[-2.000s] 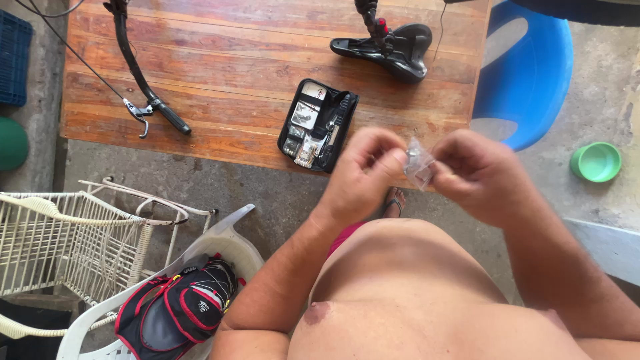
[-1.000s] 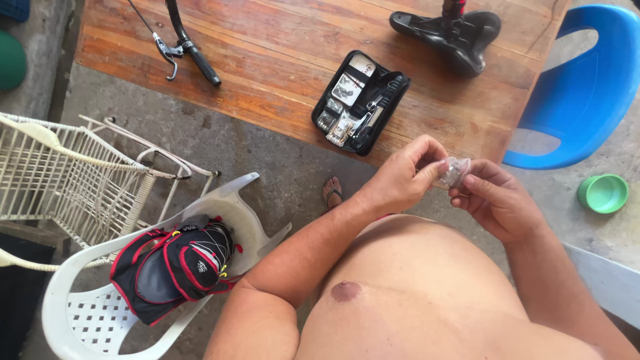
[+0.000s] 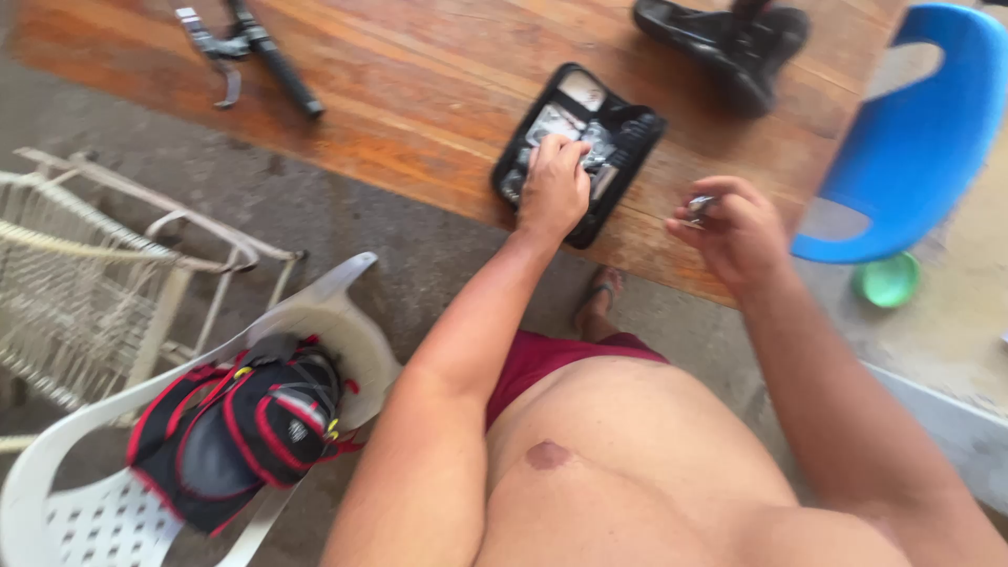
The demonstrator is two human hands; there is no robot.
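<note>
An unzipped black case point(image 3: 639, 161) lies flat near the front edge of the wooden table, with clear plastic packets and small parts inside. My left hand point(image 3: 556, 185) reaches into the middle of the case, fingers bent down over the packets; whether it grips one cannot be told. To the right of the case, my right hand point(image 3: 732, 224) is raised over the table edge, its thumb and fingers pinching a small shiny metal part point(image 3: 699, 208). Blur hides what kind of part it is.
On the wooden table point(image 3: 409, 102) lie a handlebar end with a brake lever point(image 3: 224, 59) at left and a black bicycle saddle point(image 3: 724, 47) at right. A blue plastic chair point(image 3: 937, 157), a green bowl point(image 3: 890, 281), and a white chair point(image 3: 71, 441) bearing a backpack point(image 3: 244, 433) stand around.
My hands have come apart. The left has gone from the clear plastic packet they both held into the black case; the right stays out to the right with a small shiny part.
</note>
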